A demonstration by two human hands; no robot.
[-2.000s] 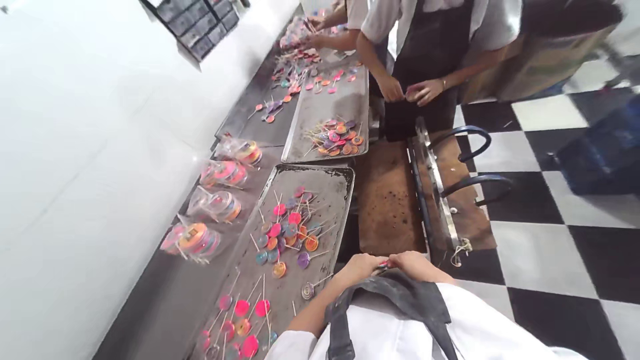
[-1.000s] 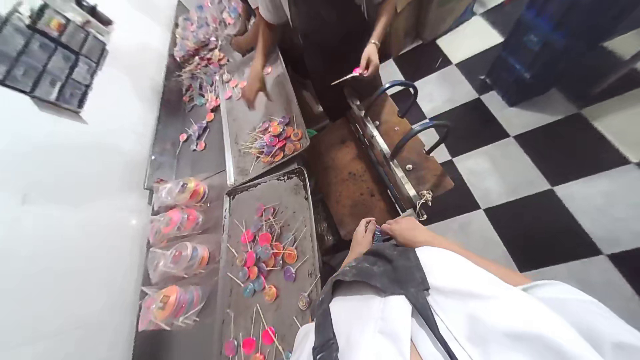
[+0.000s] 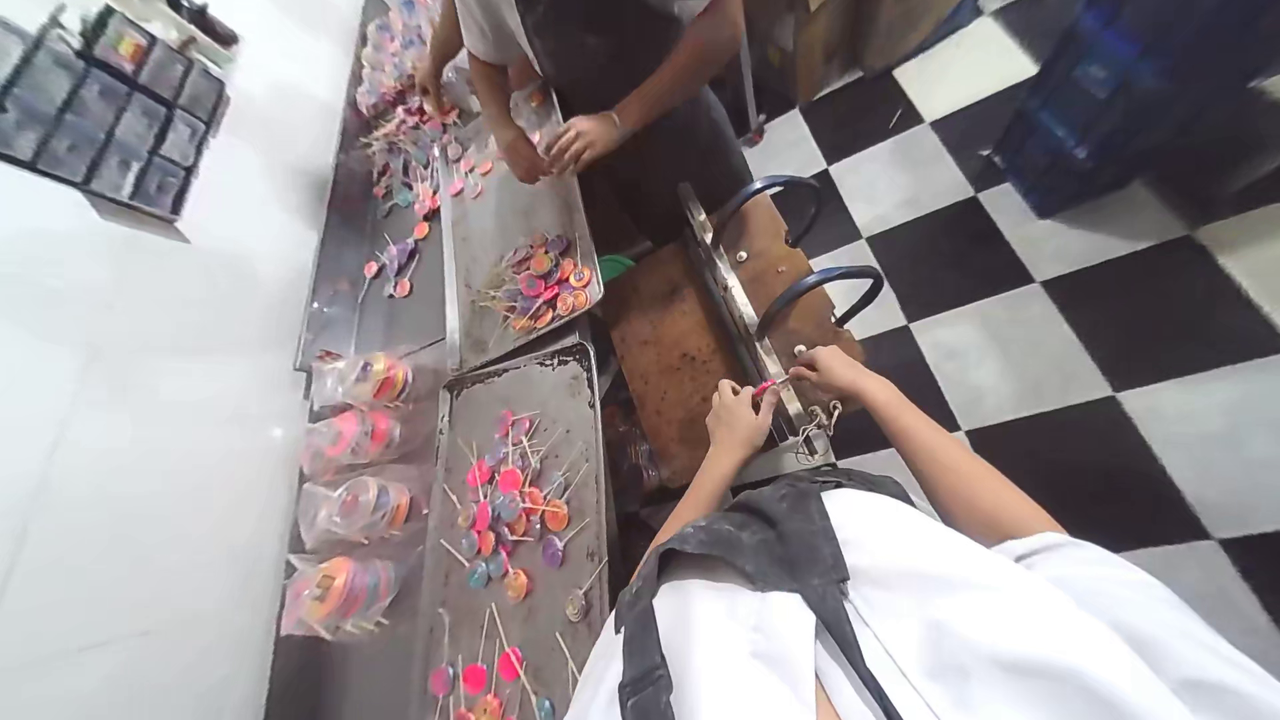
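Note:
Between my two hands is a pink lollipop [image 3: 764, 388] over the near end of the heat sealer's long metal bar [image 3: 735, 300]. My left hand [image 3: 738, 420] pinches its pink head, and my right hand [image 3: 828, 374] has fingers closed at its stick. The sealer has two dark blue curved handles [image 3: 822, 290] just beyond my right hand. To the left, a metal baking tray [image 3: 598, 470] holds a loose pile of lollipops [image 3: 510, 505] in pink, orange, purple and blue, sticks pointing many ways.
Clear bags of lollipops [image 3: 345, 595] line the wall side of the counter. A farther tray [image 3: 452, 300] holds another lollipop pile [image 3: 545, 285]. A co-worker's hands [image 3: 560, 150] are above it; another person's hand reaches in behind. A brown board [image 3: 660, 370] lies beside the sealer.
The view has shifted. My hands, together a second ago, are now slightly apart with the pink lollipop showing between them. The co-worker's hands, apart a second ago, have come together.

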